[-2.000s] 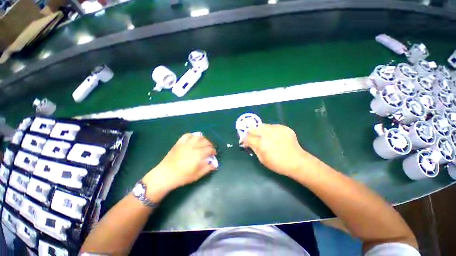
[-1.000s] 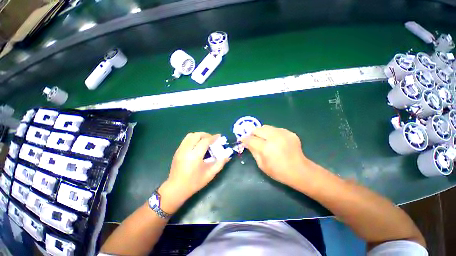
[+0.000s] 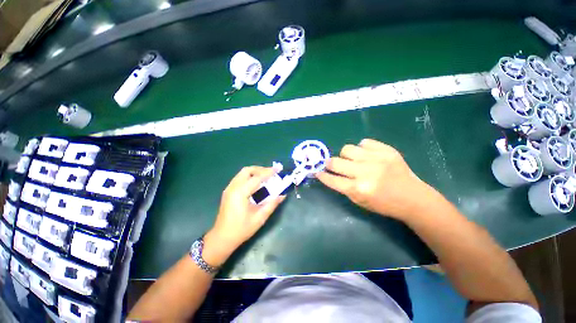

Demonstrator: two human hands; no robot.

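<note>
My left hand (image 3: 243, 205) grips a white handle shell (image 3: 273, 186) with a dark rectangular window, between thumb and fingers. My right hand (image 3: 366, 173) pinches the right rim of a white fan head (image 3: 311, 156), whose spoked ring faces up. The handle's forked end points at the fan head's neck, and the two are very close; whether they are joined is unclear. Small strands show below the neck. Both hands are just above the green surface (image 3: 379, 246).
A black tray (image 3: 136, 164) of white handle shells lies at left. Many fan heads (image 3: 518, 165) are massed at right. Beyond the white stripe (image 3: 252, 117) lie joined units (image 3: 278, 74) and loose fan heads (image 3: 245, 68). Cardboard (image 3: 38, 25) shows at the upper left.
The handle shell was hidden in my left hand, then came up to the fan head's neck; its dark window now shows. My right hand has shifted slightly right along the head's rim.
</note>
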